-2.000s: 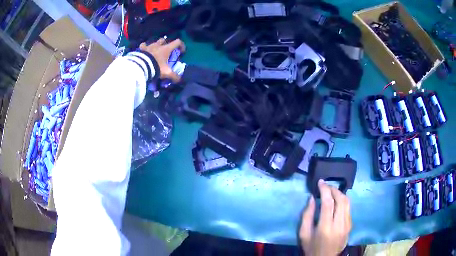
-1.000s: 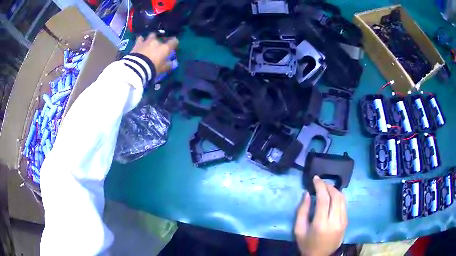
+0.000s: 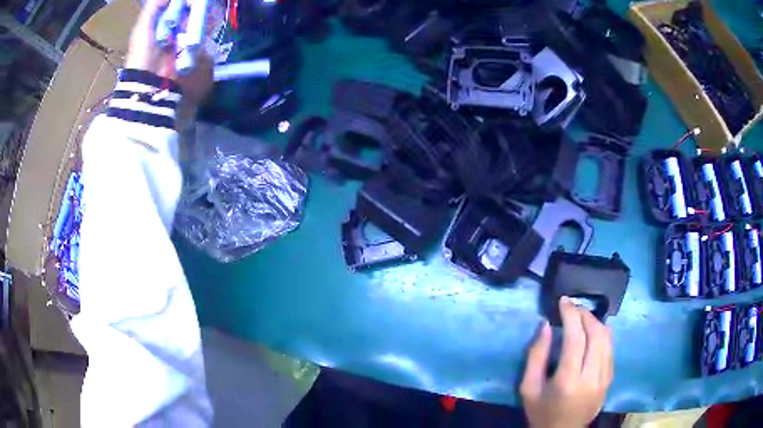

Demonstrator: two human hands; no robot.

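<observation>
My left hand (image 3: 155,46), at the end of a white sleeve with a black-striped cuff, is at the top left edge, blurred and partly cut off. It holds several blue and silvery cells (image 3: 191,29). A pale cylinder (image 3: 243,70) shows just right of it; whether the hand touches it is unclear. My right hand (image 3: 570,368) is at the lower right, its fingertips on the lower edge of a black housing (image 3: 596,272) by its opening. The housing lies on the green mat.
A carton (image 3: 35,180) of blue cells stands at left, with a crumpled clear bag (image 3: 243,205) beside it. Loose black housings (image 3: 401,209) are heaped in the middle. Filled housings (image 3: 669,184) stand in rows at right. A small parts box (image 3: 713,125) is at upper right.
My left hand has moved up and left, and cells now show in it. The camera view has shifted, so the mat's items appear further right. My right hand stays on the same housing.
</observation>
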